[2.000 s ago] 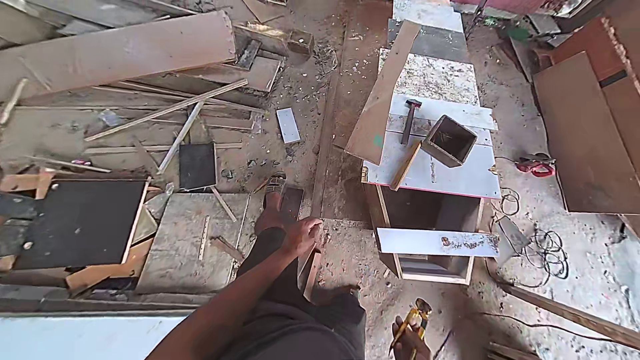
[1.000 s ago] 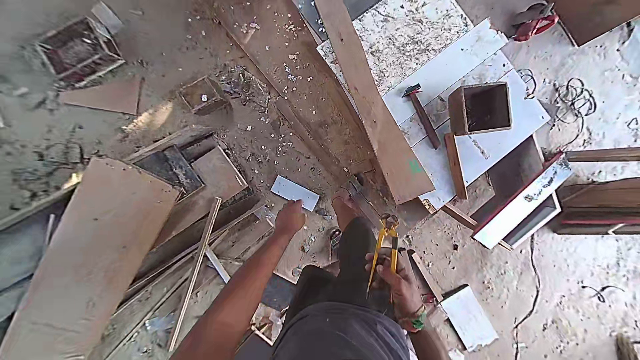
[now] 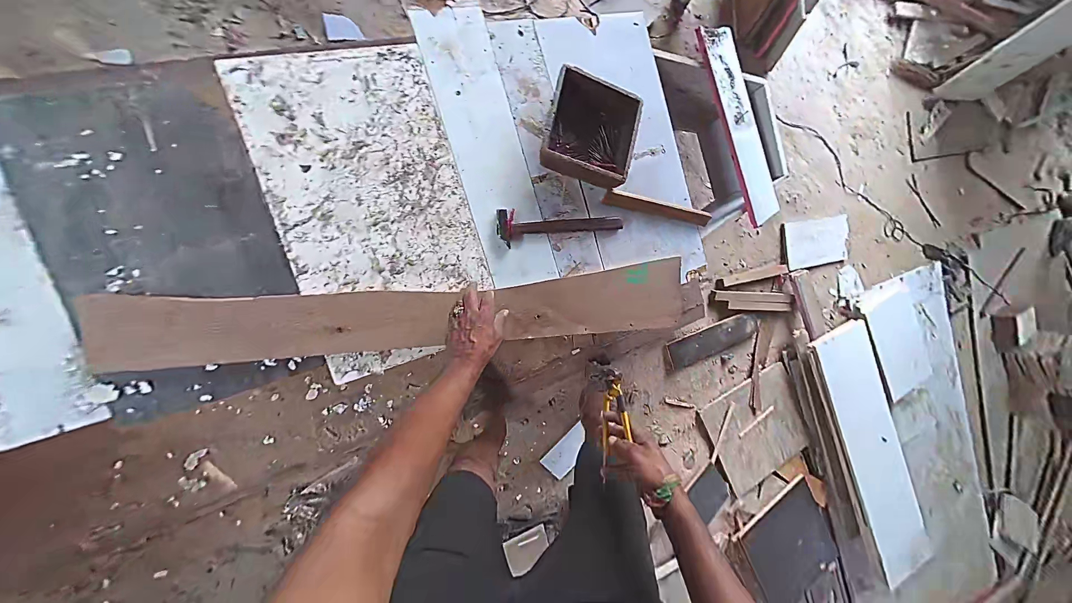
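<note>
My left hand point(image 3: 475, 327) is on the long brown plywood strip point(image 3: 377, 322), fingers over its far edge and thumb on its face; whether it grips the strip is unclear. A green mark shows near the strip's right end. In my right hand point(image 3: 634, 456) are yellow-handled pincers point(image 3: 615, 402), held low in front of my leg, jaws pointing away from me. Beyond the strip a hammer point(image 3: 565, 226) lies on white boards point(image 3: 494, 167). Behind it stands an open wooden box point(image 3: 593, 126) with nails inside, a short wood batten point(image 3: 657, 207) beside it.
A speckled white panel point(image 3: 360, 167) and a dark panel point(image 3: 142, 184) lie left of the hammer. An open cabinet frame with a red-edged white board point(image 3: 737, 126) stands at the back right. Stacked boards point(image 3: 871, 444) and wood offcuts litter the right side. A cable point(image 3: 837, 167) trails across the floor.
The view has turned strongly. My left hand, earlier away from the plywood strip, is now on it. My right hand still holds the pincers.
</note>
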